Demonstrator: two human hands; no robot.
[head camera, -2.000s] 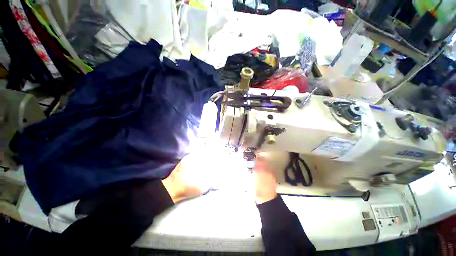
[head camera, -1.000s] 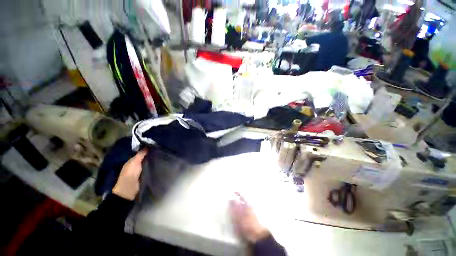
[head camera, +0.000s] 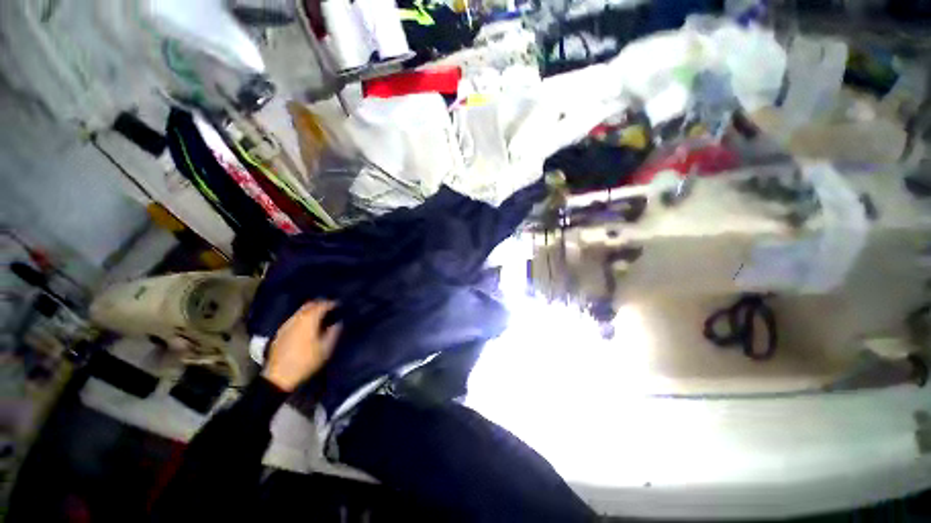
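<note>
The navy garment (head camera: 393, 260) lies heaped on the table left of the sewing machine, with a pale edge showing at its lower side. My left hand (head camera: 301, 345) is on the garment's left part; blur hides whether its fingers pinch the cloth. A dark sleeve, apparently my right arm, reaches from the bottom edge leftward to the garment's lower edge; my right hand is not visible there. The cream sewing machine (head camera: 674, 255) stands at the right, its needle area lost in lamp glare.
Black-handled scissors (head camera: 743, 327) lie under the machine arm. Another cream machine part (head camera: 163, 303) stands at the left. White cloth (head camera: 408, 138), plastic bags and a red item (head camera: 413, 82) are behind the table. Striped bands hang at the upper left.
The garment has spread out and moved nearer the needle area. My left hand has moved slightly right and down. My right hand has left the bare white table, and its arm now reaches left.
</note>
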